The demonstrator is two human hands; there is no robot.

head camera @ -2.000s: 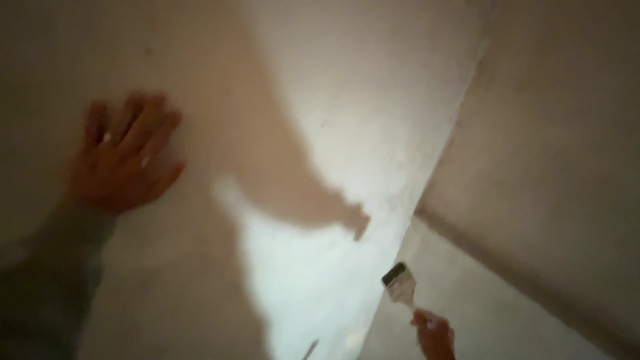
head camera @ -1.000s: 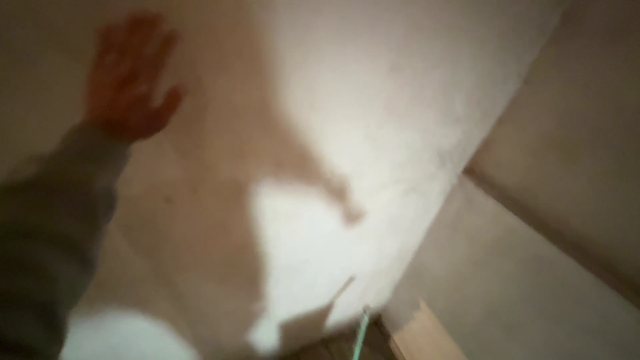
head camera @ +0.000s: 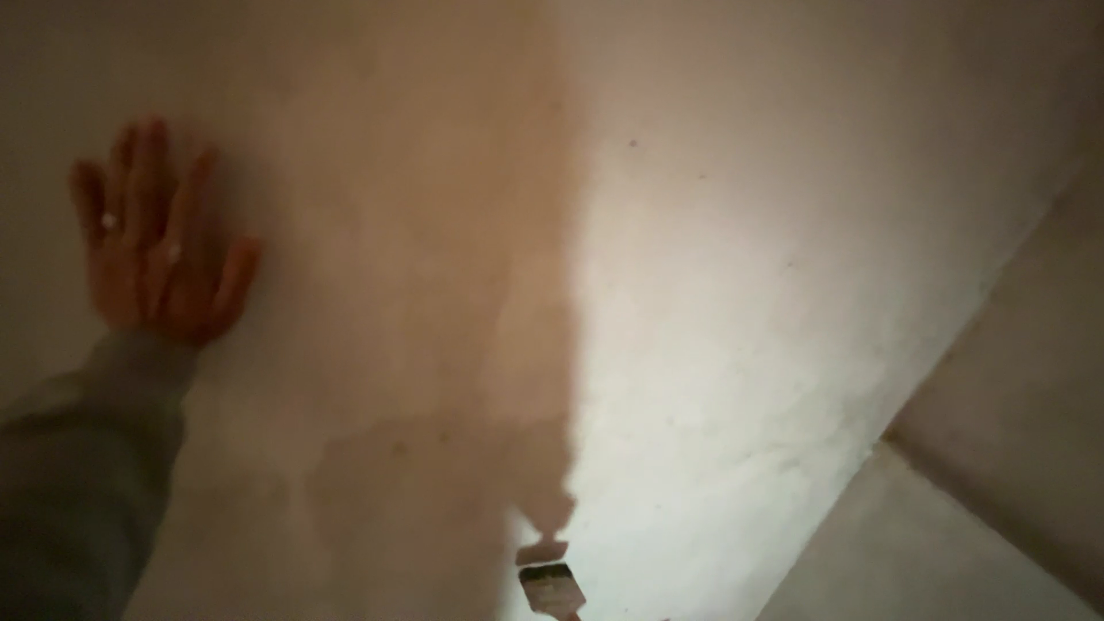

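Observation:
My left hand (head camera: 164, 241) lies with fingers spread against the pale wall (head camera: 414, 285) at the left, with a grey-green sleeve below it and small white specks on its back and fingers. A flat paintbrush (head camera: 552, 591) with dark bristle tips shows at the bottom centre, bristles upward; its handle runs out of the frame. My right hand is below the view, so its grip cannot be seen. Close above the bristles, the brush's shadow falls on the wall. Whether the bristles touch the wall cannot be told.
A slanting corner edge at the right separates the lit wall from an adjoining pale surface (head camera: 897, 543). A dark ledge or groove (head camera: 992, 517) crosses that surface diagonally. A large shadow covers the left and middle of the wall.
The paintbrush, held in my right hand at the lower right two seconds ago and out of view one second ago, now shows at bottom centre. The green stick-like thing has left the view, which has shifted.

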